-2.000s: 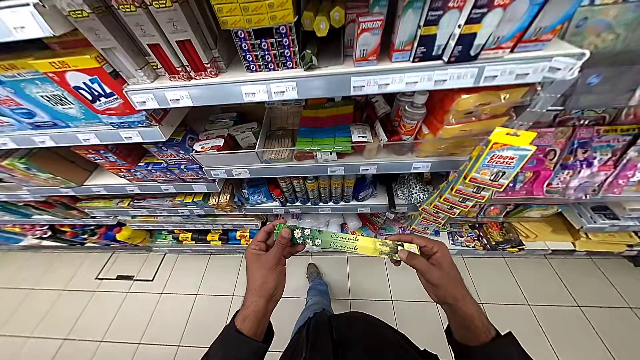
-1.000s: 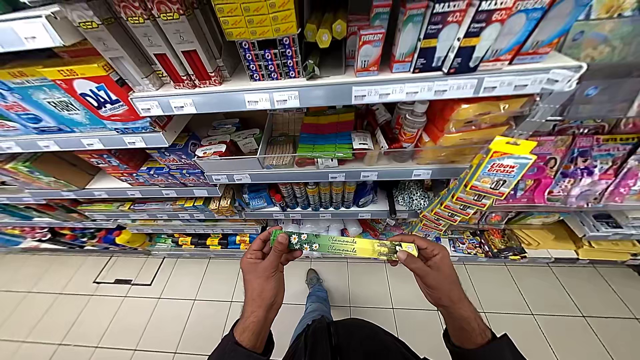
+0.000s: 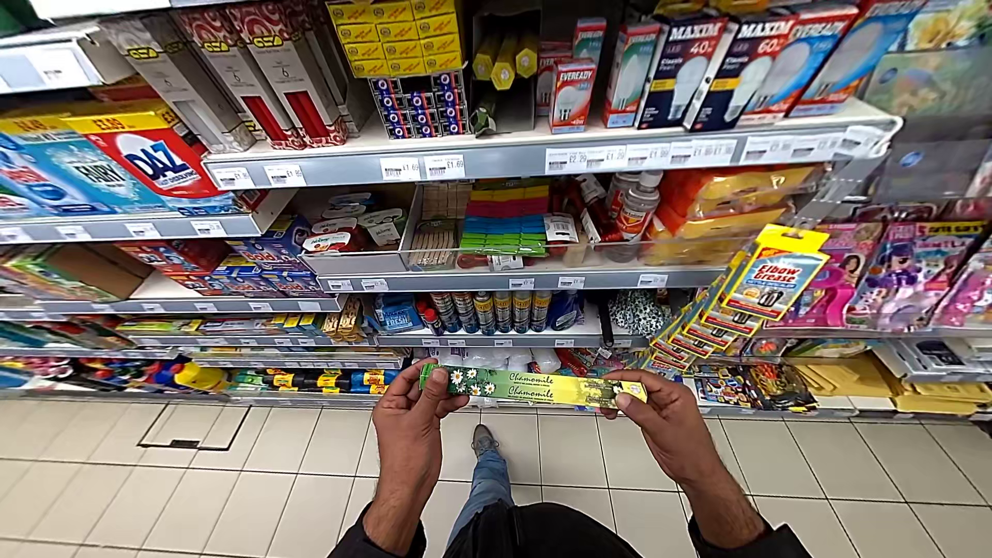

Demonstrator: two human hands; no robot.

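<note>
A long, narrow green and yellow chamomile box, printed with white flowers, is stretched level between my two hands. My left hand pinches its green end, thumb on the front face. The yellow end is gripped by my right hand, with the thumb at its lower corner. Both hands are above the tiled floor, in front of the lowest shelves.
Shop shelving spans the view, holding boxed light bulbs, washing powder boxes and spray cans. Hanging yellow packs jut out at the right. Pale tiles cover the floor.
</note>
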